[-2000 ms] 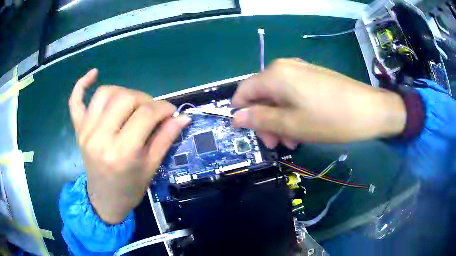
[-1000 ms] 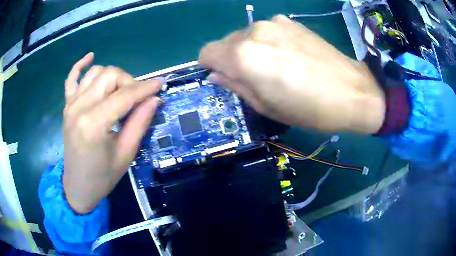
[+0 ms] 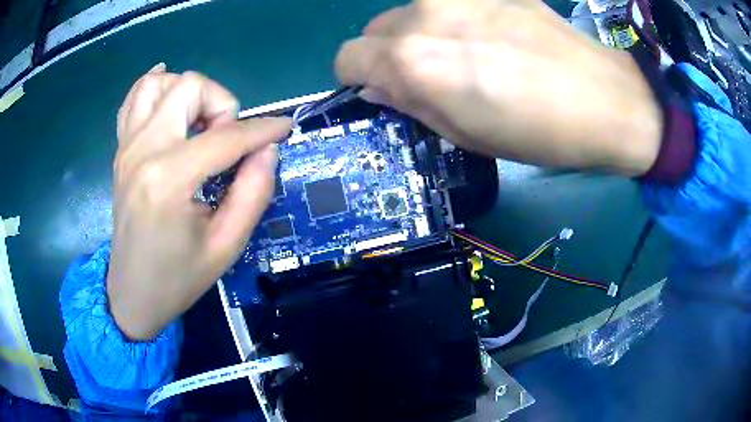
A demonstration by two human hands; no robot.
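The blue main board (image 3: pixel 329 194) lies in the white housing shell (image 3: pixel 236 330), above the large black module (image 3: pixel 375 338). My left hand (image 3: pixel 185 185) is at the board's upper left, thumb and index finger close together at a thin pale cable (image 3: pixel 303 114); whether they pinch it is unclear. My right hand (image 3: pixel 502 91) is above the board's top edge, shut on dark slim tweezers (image 3: pixel 333 100) whose tip points to that cable near the top-left white socket. The right fingertips are partly hidden behind the hand.
Loose red, yellow and black wires (image 3: pixel 535 269) trail right of the unit. A flat white ribbon cable (image 3: pixel 218 375) extends left. A round black part (image 3: pixel 478 185) is beside the board. Another open unit (image 3: pixel 622 33) stands upper right, and clear plastic (image 3: pixel 613 334) lies lower right.
The view has shifted. My right hand has moved up off the board to its top edge, uncovering the board's right side and the round black part. My left hand remains at the upper left corner.
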